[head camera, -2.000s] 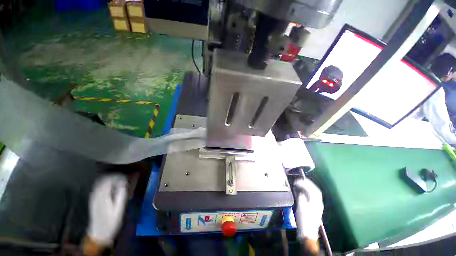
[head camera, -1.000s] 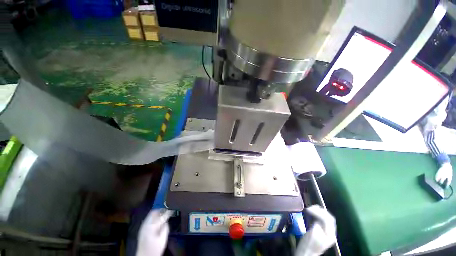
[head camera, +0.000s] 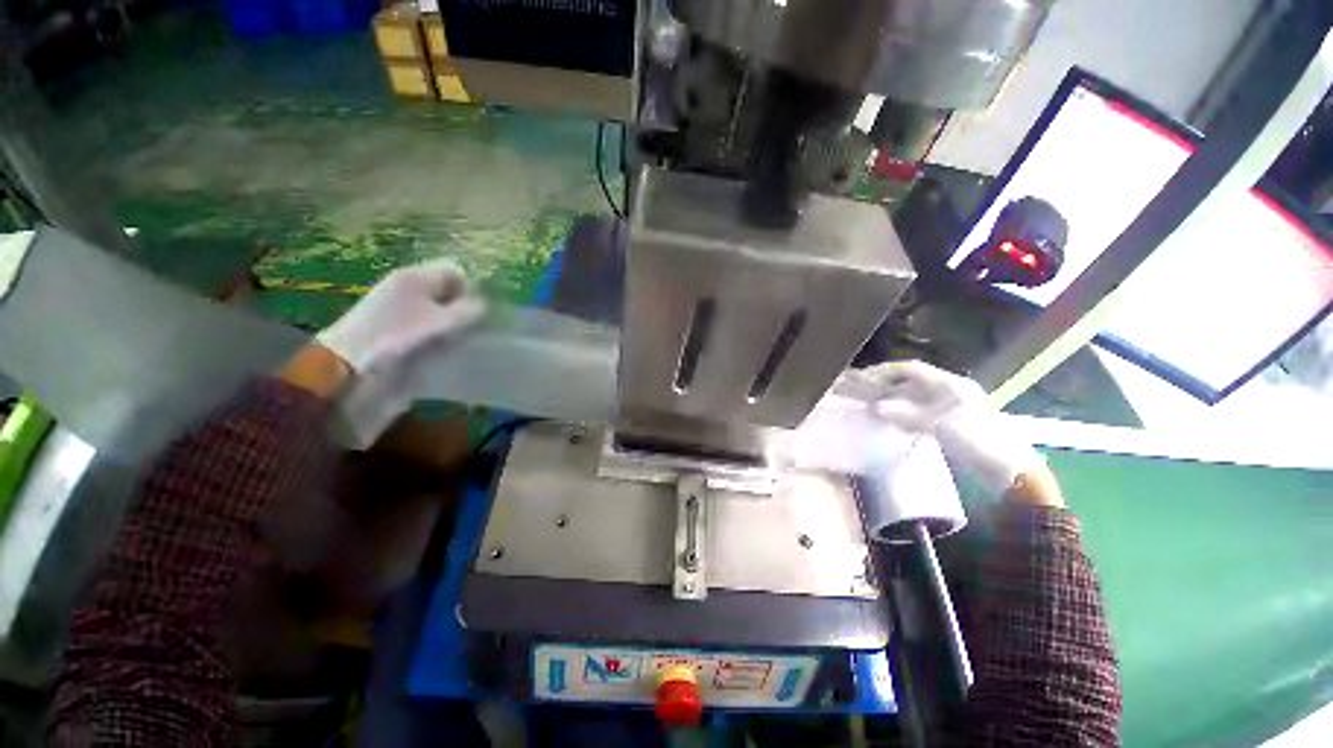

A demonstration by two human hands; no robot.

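The silver ultrasonic horn [head camera: 760, 314] stands low over the fixture at the back of the base plate [head camera: 614, 533]. The translucent film strip [head camera: 548, 365] passes from the left to the horn and shows again on its right. My left hand [head camera: 402, 322], in a white glove, is shut on the film strip left of the horn. My right hand [head camera: 936, 409], also gloved, is at the film right of the horn, above the white film roll [head camera: 918, 497]; its fingertips are blurred. The slotted clamp bar [head camera: 690, 538] lies in front of the fixture.
The red emergency stop [head camera: 678, 699] is on the front control panel [head camera: 585, 672]. A metal rod [head camera: 943, 607] runs below the roll. The green belt [head camera: 1213, 570] is at right. Behind it are a monitor [head camera: 1089, 190] and a dark device with red lights [head camera: 1028, 241].
Both hands have risen from the lower sides of the base to the film beside the horn. The left part of the film is lifted. The other person's hand and the adapter have left the view.
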